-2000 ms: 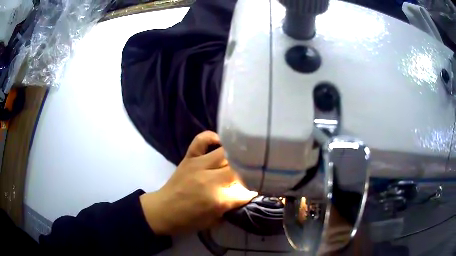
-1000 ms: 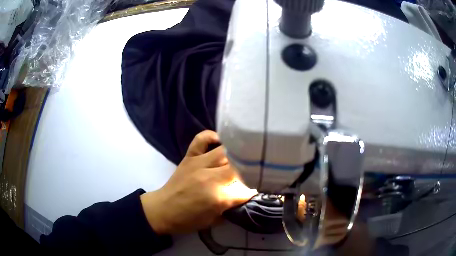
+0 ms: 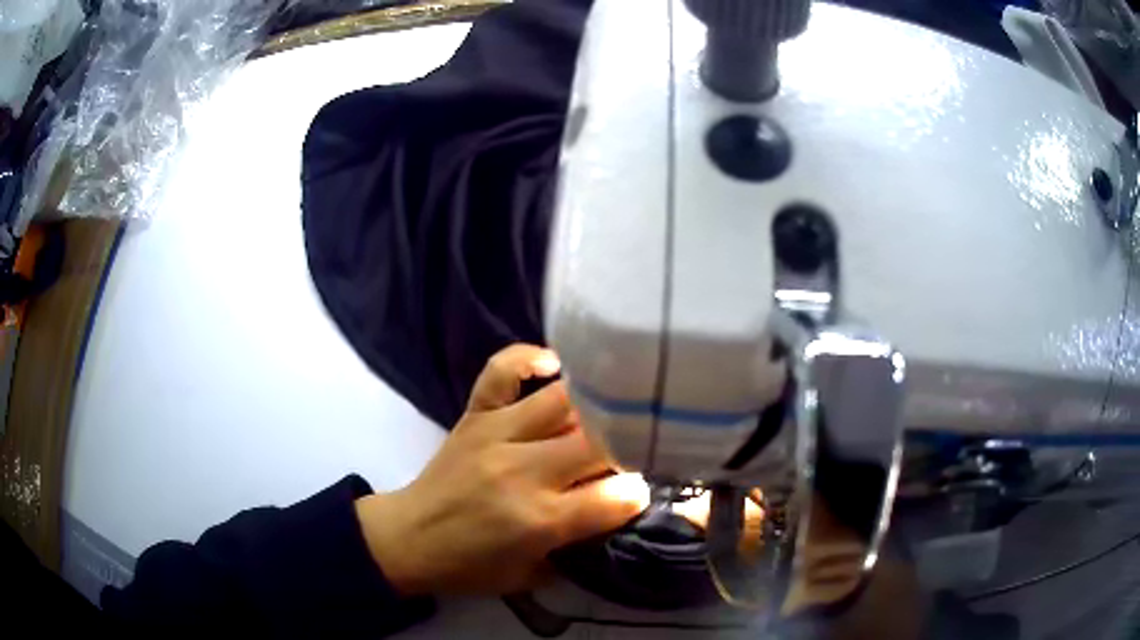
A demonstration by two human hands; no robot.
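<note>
The dark purple-black garment point(image 3: 425, 213) lies bunched on the white table left of the sewing machine head point(image 3: 738, 250). My left hand point(image 3: 506, 481) is bare and grips the cloth beside the needle area, with its fingertips in the lamp glow. A shinier dark fold point(image 3: 663, 550) lies under the head, right of these fingers. My right hand point(image 3: 831, 569) shows only in part behind the shiny metal guard point(image 3: 853, 438); its fingers are mostly hidden and blurred, and I cannot tell their hold. The needle is hidden.
Clear plastic bags point(image 3: 138, 113) lie at the upper left. A wooden surface point(image 3: 56, 363) with an orange and black object runs along the left. The white table point(image 3: 225, 338) has a ruler strip at its lower left. A grey knurled knob point(image 3: 746, 50) stands on the head.
My left fingers have shifted slightly at the cloth, and the index fingertip lies nearer the needle area. The fold under the head has changed shape a little. The garment has moved slightly.
</note>
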